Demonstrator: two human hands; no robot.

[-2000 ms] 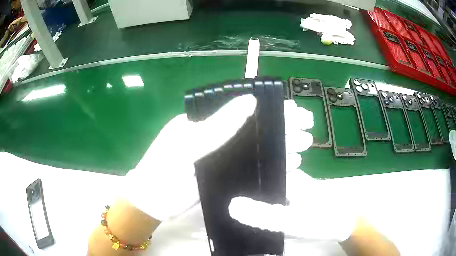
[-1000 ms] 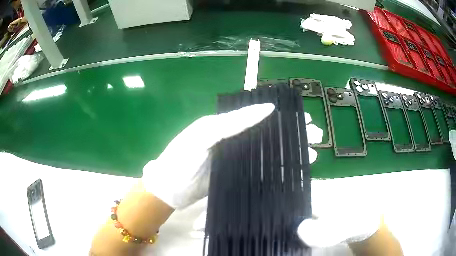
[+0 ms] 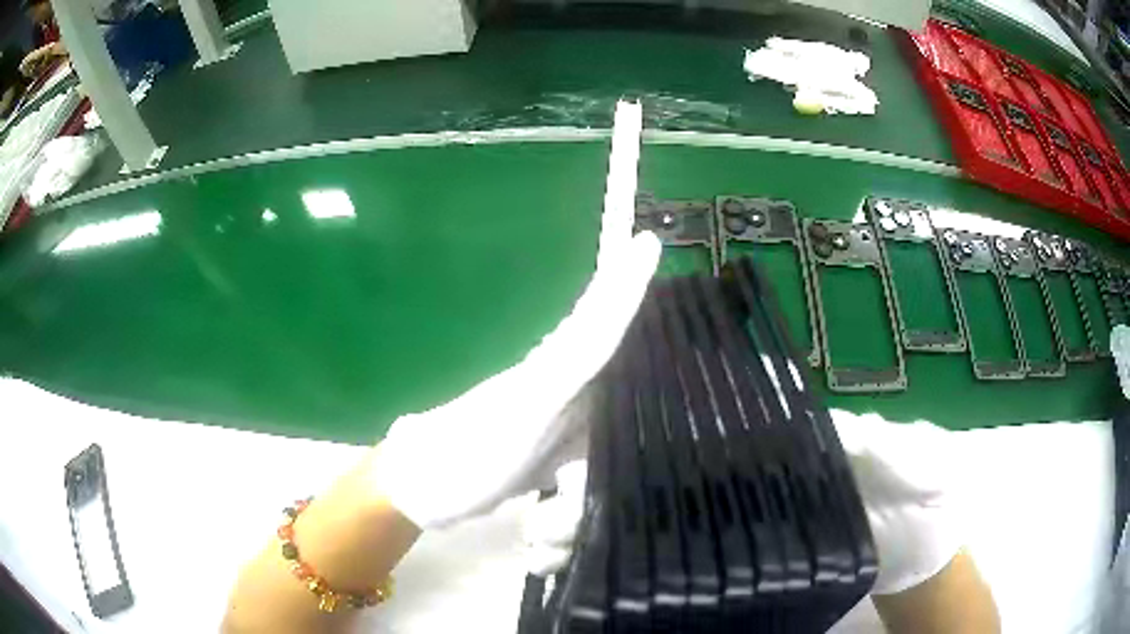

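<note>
A thick black stack of phone frames [image 3: 731, 458] is held upright and tilted in front of me, its ribbed edges towards the camera. My left hand [image 3: 521, 409], in a white glove, is at the stack's left side, its thumb raised by the upper left corner and its other fingers partly hidden. My right hand [image 3: 902, 502], also white-gloved, is against the stack's right side, its fingers mostly hidden behind the frames. A slanting row of phone frames [image 3: 864, 386] lies on the green belt at the right.
A single frame [image 3: 99, 533] lies on the white cover [image 3: 223, 495] at left. A white strip [image 3: 622, 173] lies across the green belt [image 3: 409, 273]. A red tray [image 3: 991, 143] and crumpled white cloth [image 3: 812, 68] lie beyond, and a grey box [image 3: 372, 31] stands at the back.
The stack has tipped and turned, moving down and right, so its lower end faces me. My left thumb has come off the stack's face to its upper left. My right thumb no longer shows on the front.
</note>
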